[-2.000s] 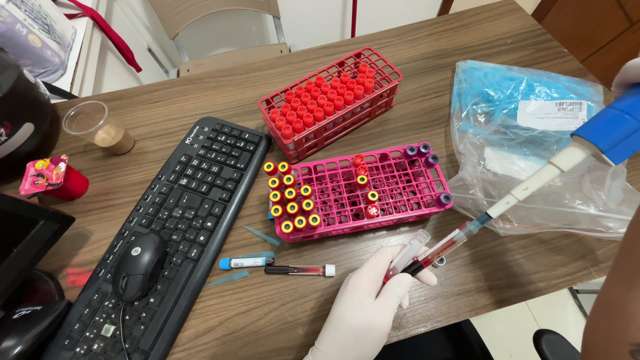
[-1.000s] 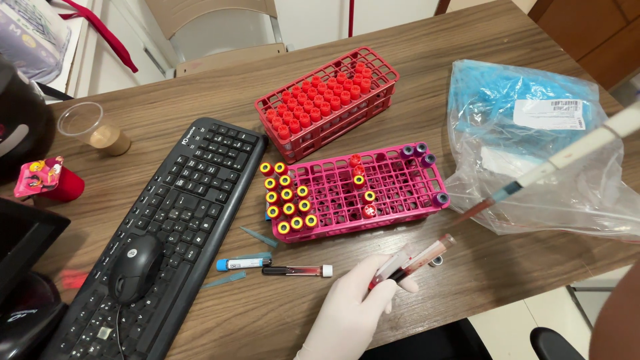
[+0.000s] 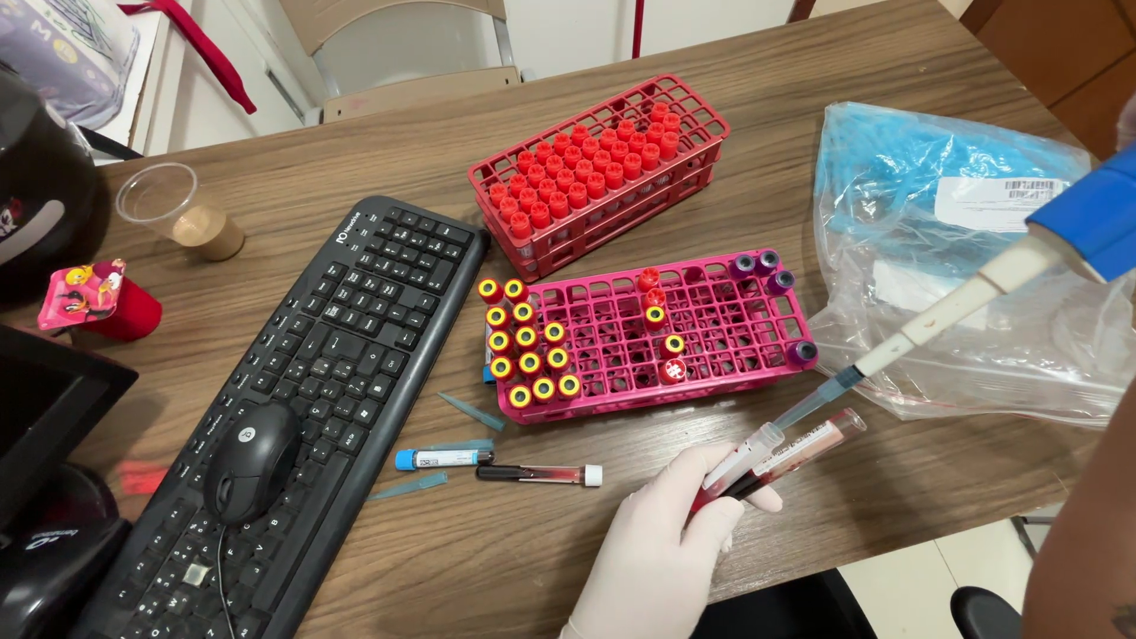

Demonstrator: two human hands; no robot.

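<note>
My left hand (image 3: pixel 670 532), in a white glove, grips two open tubes side by side: a small clear tube (image 3: pixel 744 454) with red liquid low in it, and a labelled blood tube (image 3: pixel 812 448) with dark red content. A pipette (image 3: pixel 945 315) with a blue body comes in from the right, its bluish tip (image 3: pixel 812 404) at the mouth of the small tube. Of my right hand only a sliver shows at the right edge, by the pipette body; its fingers are hidden. Behind the tubes, the magenta rack (image 3: pixel 608 351) holds yellow-, red- and purple-capped tubes.
A red rack (image 3: pixel 612 222) of red-capped tubes stands farther back. Capped tubes (image 3: pixel 537 475) and used-looking blue tips (image 3: pixel 470 411) lie left of my left hand. A keyboard (image 3: pixel 293 399), mouse (image 3: pixel 253 461) and tilted plastic cup (image 3: pixel 204 231) are left; a bag of blue tips (image 3: pixel 941 177) is right.
The pipette tip has moved from the labelled tube, where it was two seconds ago, to the mouth of the small clear tube. My left hand still holds both tubes.
</note>
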